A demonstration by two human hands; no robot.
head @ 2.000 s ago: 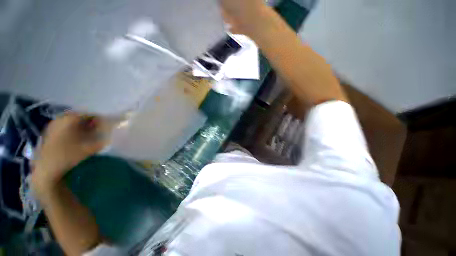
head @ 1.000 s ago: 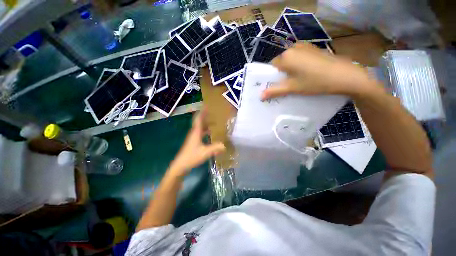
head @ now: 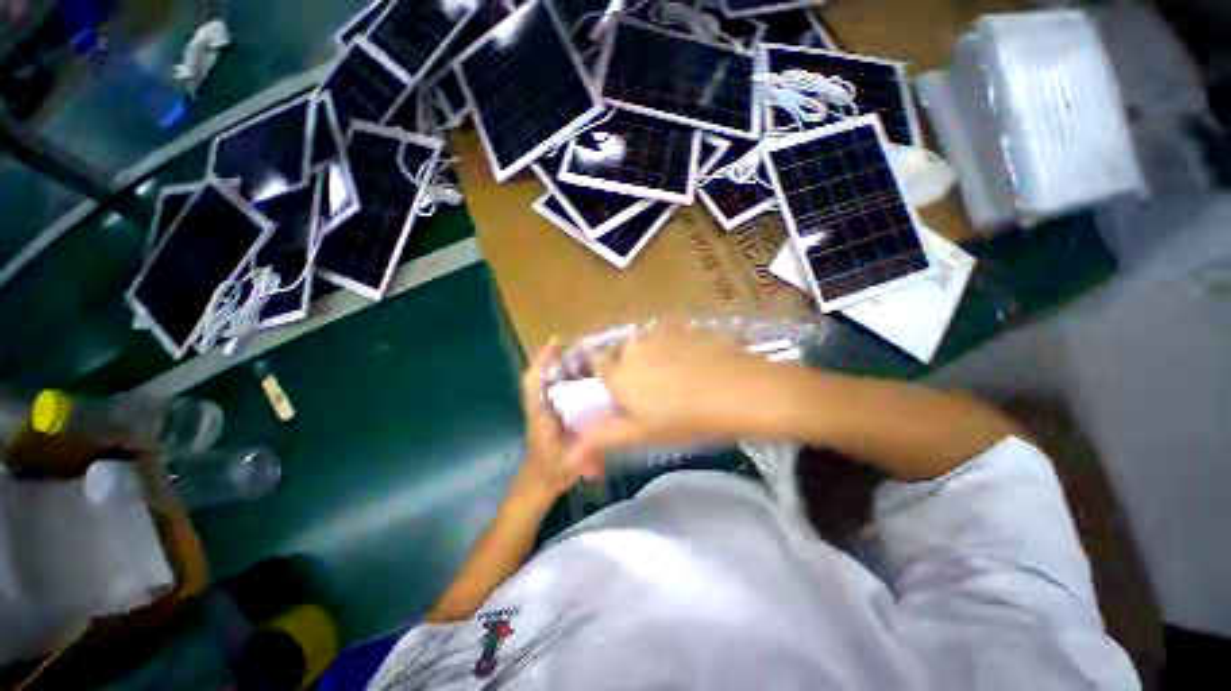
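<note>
My left hand [head: 545,429] and my right hand [head: 655,394] are close together in front of my body. Between their fingers is a small visible part of a white piece [head: 581,402]. Clear, shiny plastic, apparently a bubble bag [head: 776,343], shows around the hands and behind my right forearm. My left hand grips at the bag's left end. My right hand is blurred and closed over the same end. The forearm hides most of the bag, and how far the white piece lies inside cannot be told.
Solar panels [head: 848,209] with white cables lie in a loose pile on brown cardboard [head: 540,290]. White sheets [head: 918,308] lie partly under one panel. Bubble bags [head: 1060,115] are stacked at right. Bottles [head: 192,425] and a low box [head: 182,540] stand at left.
The large white piece with a cable is no longer seen in my right hand. Both hands have come together low in front of me, with clear plastic at them. The view has shifted.
</note>
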